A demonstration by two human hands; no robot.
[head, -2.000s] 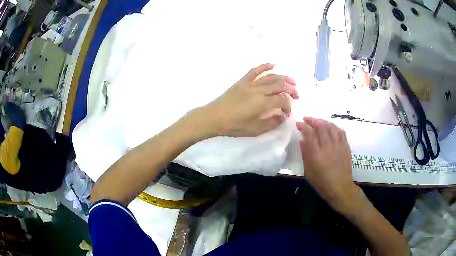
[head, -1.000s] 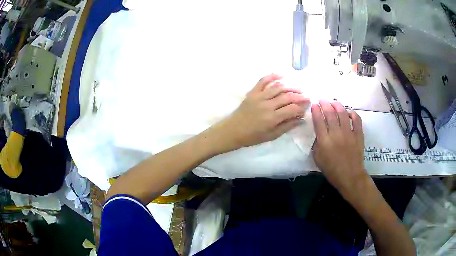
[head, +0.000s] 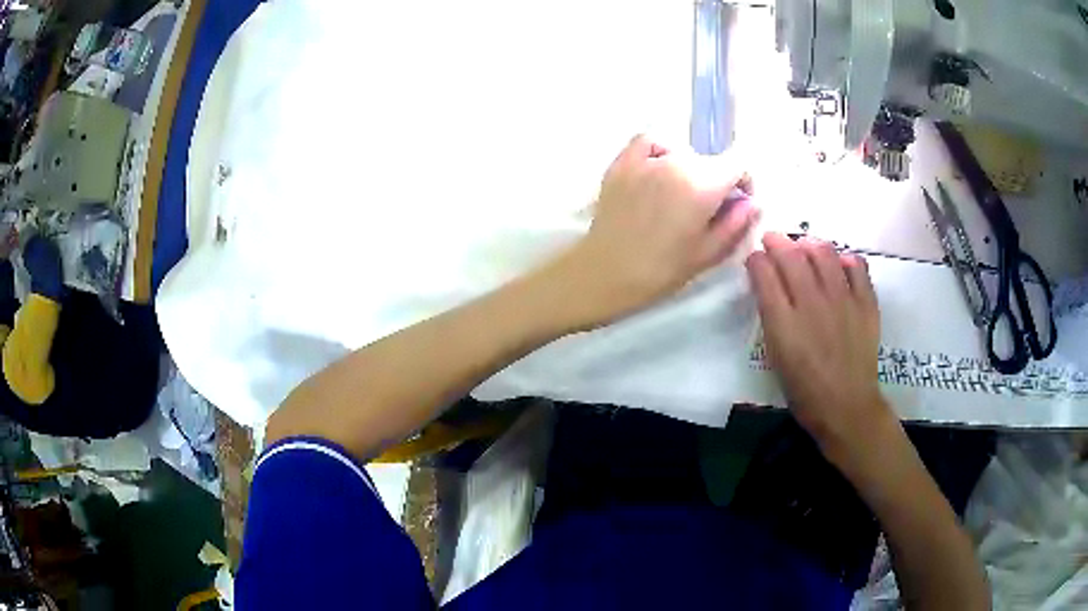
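A large white garment [head: 394,179] lies spread over the table, much of it overexposed. My left hand [head: 668,221] is on the cloth left of the needle area, its fingers curled at the fabric edge; the fingertips look pinched on the cloth. My right hand [head: 821,310] lies palm down beside it, fingertips at the cloth's right edge; whether it grips the cloth is hidden. The sewing machine head [head: 883,60] is at the upper right, with the brightly lit presser foot area [head: 823,125] just beyond my hands.
Black shears [head: 1008,269] and small silver snips [head: 958,257] lie right of my right hand. A grey-blue lamp [head: 712,84] hangs left of the needle. Printed ruler marks [head: 943,368] run along the front edge. Another person's yellow sleeve [head: 30,346] shows at far left.
My left hand has curled from a flatter, spread pose and moved slightly up. The cloth's right part has shifted, baring ruler marks beside my right hand. My right hand has moved right since two seconds ago.
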